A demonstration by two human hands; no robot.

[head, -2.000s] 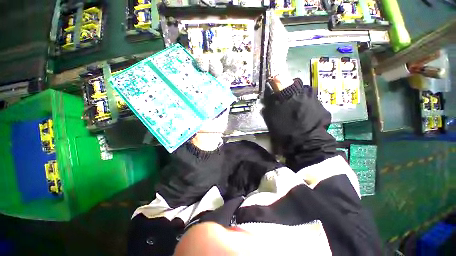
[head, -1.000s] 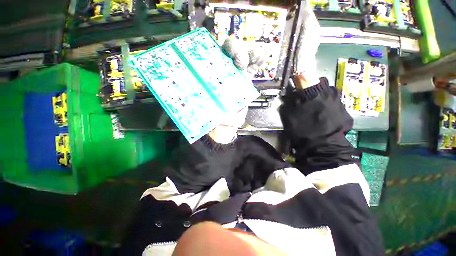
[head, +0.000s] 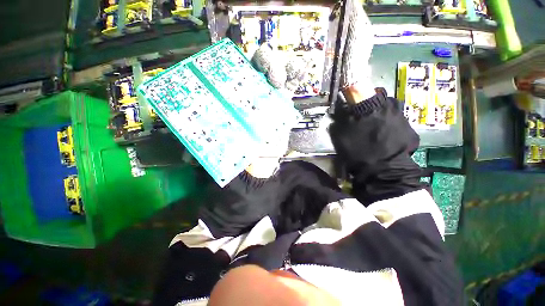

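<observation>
A teal twin-panel circuit board (head: 218, 113) is tilted in front of me, its printed solder side facing up. My left hand (head: 276, 140), in a pale knit glove, holds it at its right side; part of the hand is hidden by the board. Grey glove fingers show beyond the board's upper right edge. A black carrier (head: 338, 54) frames a board with yellow, white and dark components (head: 311, 30) behind them. My right hand (head: 358, 51), gloved and bright with glare, is closed along the carrier's right side; its fingertips are not clear.
A yellow-and-white component board (head: 426, 95) lies on the bench at right, below a small blue object (head: 442, 52). A green tote (head: 83, 173) with a blue sheet and yellow parts stands at left. Loaded carriers (head: 128, 104) are at left and along the back. A lime bar (head: 505, 30) is at upper right.
The whole view has shifted, so the bench things appear further right than two seconds ago. Both hands, the teal board and the carrier keep nearly the same arrangement.
</observation>
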